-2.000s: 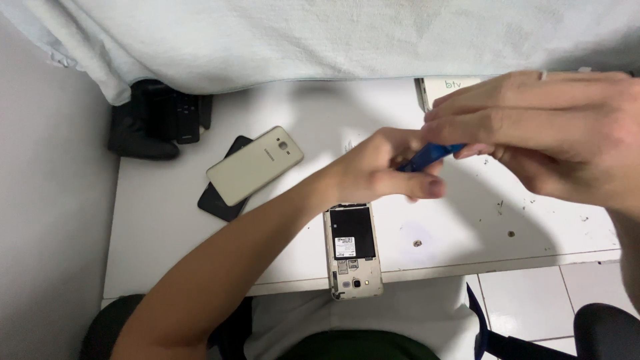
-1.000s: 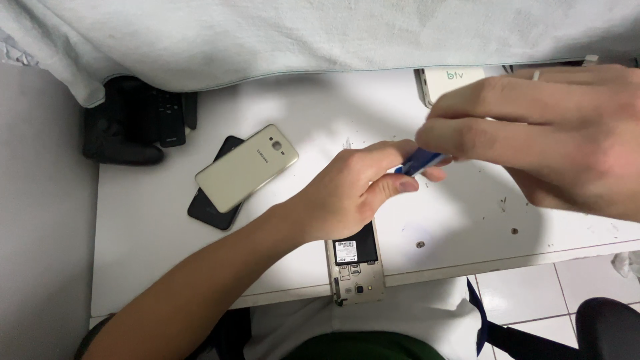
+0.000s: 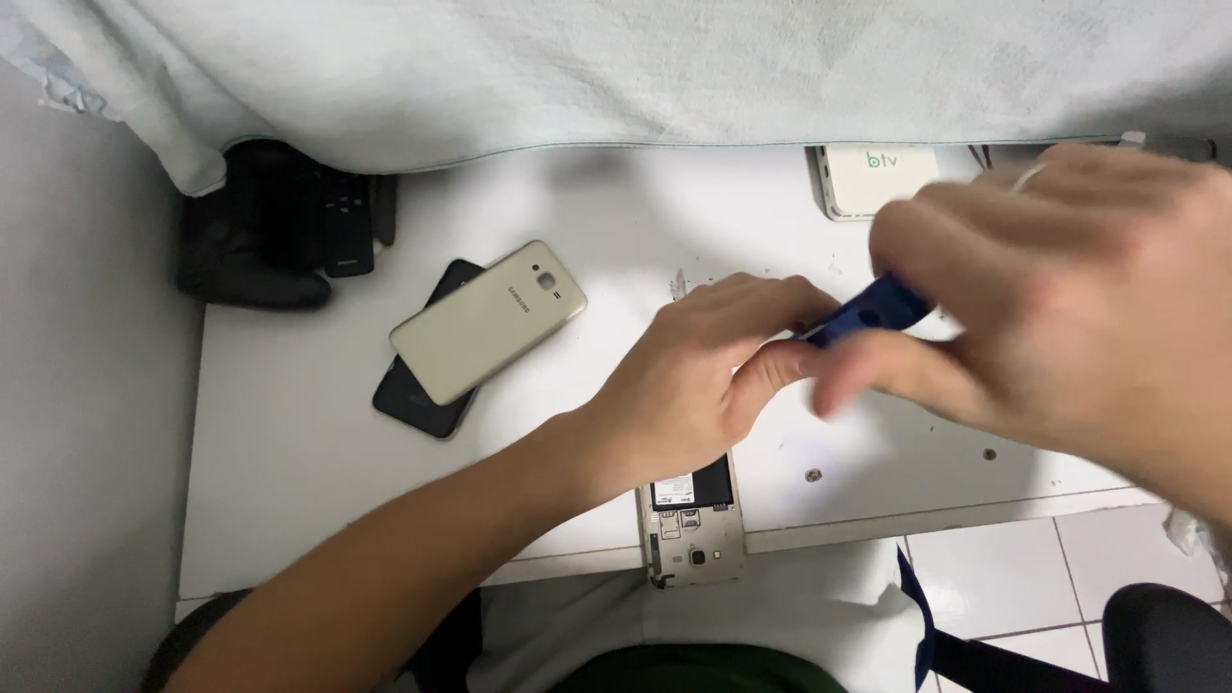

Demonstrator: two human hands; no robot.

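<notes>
A small blue object (image 3: 871,310), blurred and partly covered by fingers, is held between my two hands over the white table. The fingertips and thumb of my left hand (image 3: 722,361) pinch its left end. My right hand (image 3: 1049,308), with a ring on one finger, grips its right end. Below my left wrist lies an opened smartphone (image 3: 695,539) with its back off, its battery (image 3: 712,481) and camera showing and its lower end past the table's front edge; my left hand hides the rest. To the left a gold Samsung phone back (image 3: 489,322) lies across a black phone (image 3: 419,399).
A black game controller (image 3: 241,231) and a black remote control (image 3: 348,226) lie at the back left. A white box (image 3: 878,183) bearing writing stands at the back right. A pale cloth (image 3: 616,77) hangs along the back. The white table (image 3: 289,462) has marks and small holes.
The blue object stays between both hands, and more of it shows between them now. My right thumb has come into sight below it. The phones have not been moved.
</notes>
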